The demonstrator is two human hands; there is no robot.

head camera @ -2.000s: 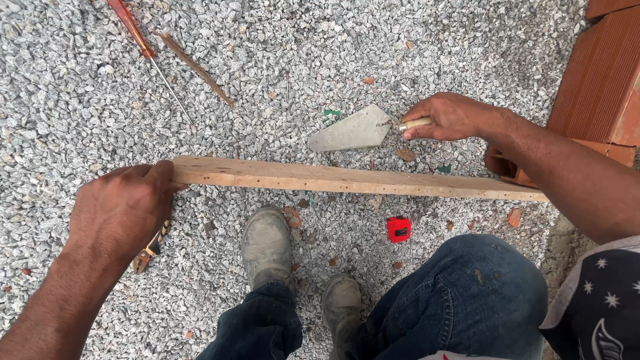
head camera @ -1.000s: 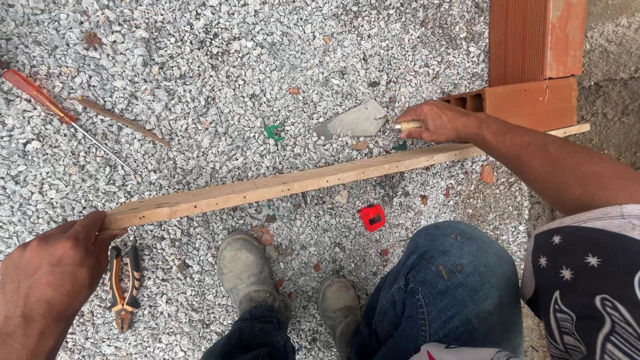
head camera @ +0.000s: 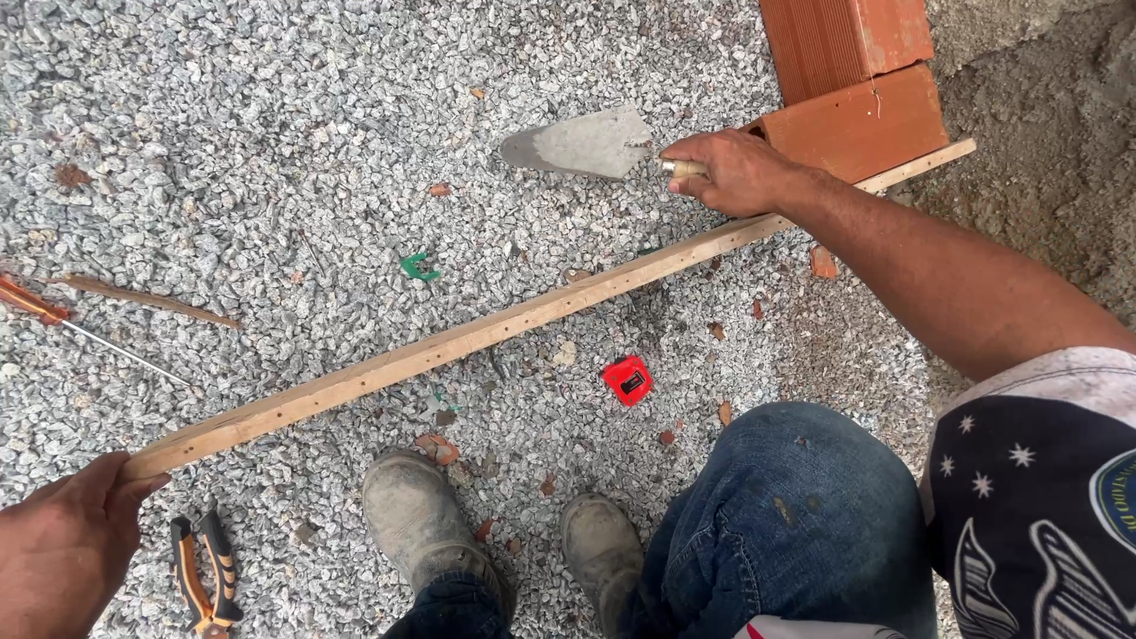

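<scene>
My left hand (head camera: pixel 75 541) grips the near-left end of a long wooden batten (head camera: pixel 461 342) dotted with small holes. The batten runs diagonally up to the right, its far end lying along the near side of a hollow clay brick (head camera: pixel 856 124). My right hand (head camera: pixel 732 173) is closed on the handle of a masonry trowel (head camera: pixel 581 144), with the blade pointing left over the gravel. That hand is close above the batten, beside the brick's open end; whether it touches the wood cannot be told.
Another clay brick (head camera: pixel 821 49) adjoins the first, by a rough concrete edge (head camera: pixel 1029 115). On the gravel lie a red tape measure (head camera: pixel 628 382), pliers (head camera: pixel 206 572), a screwdriver (head camera: pixel 35 300), a wooden stick (head camera: pixel 151 300) and a green plastic piece (head camera: pixel 419 266). My boots stand below the batten.
The batten, nearly level two seconds ago, now slants up to the right, with its far end along the brick. My left hand has stayed on it and my right hand has kept the trowel. The view has shifted.
</scene>
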